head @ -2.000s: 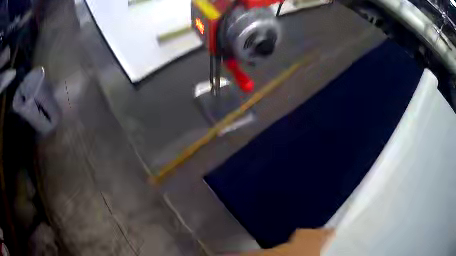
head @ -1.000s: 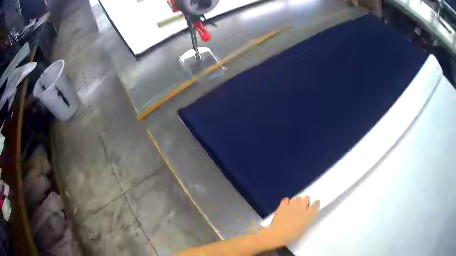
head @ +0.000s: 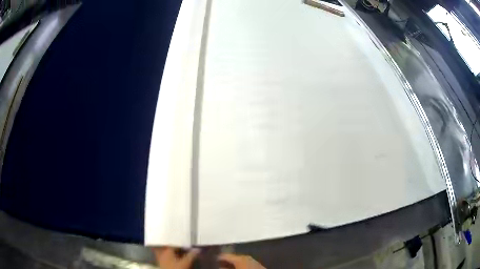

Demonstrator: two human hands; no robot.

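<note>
White marker paper [head: 295, 121] covers the middle and right of the table, with its left margin folded into a strip marked by a grey line. Dark navy fabric [head: 89, 121] lies bare to the left of it. My left hand [head: 176, 257] is at the bottom edge, its fingers on the near end of the folded paper strip. My right hand [head: 239, 261] is just right of it, below the paper's near edge, cut off by the frame; its grip is unclear. Both hands are small and blurred.
A brass-coloured weight [head: 325, 7] lies on the paper's far end. A silver rail [head: 421, 113] runs along the right side. A grey table edge [head: 337, 241] shows in front. A yellowish strip [head: 11, 113] is at far left.
The view has swung right, so the paper now fills the centre. The red cutting machine and white bin have left the picture. Two hands now show at the paper's near edge.
</note>
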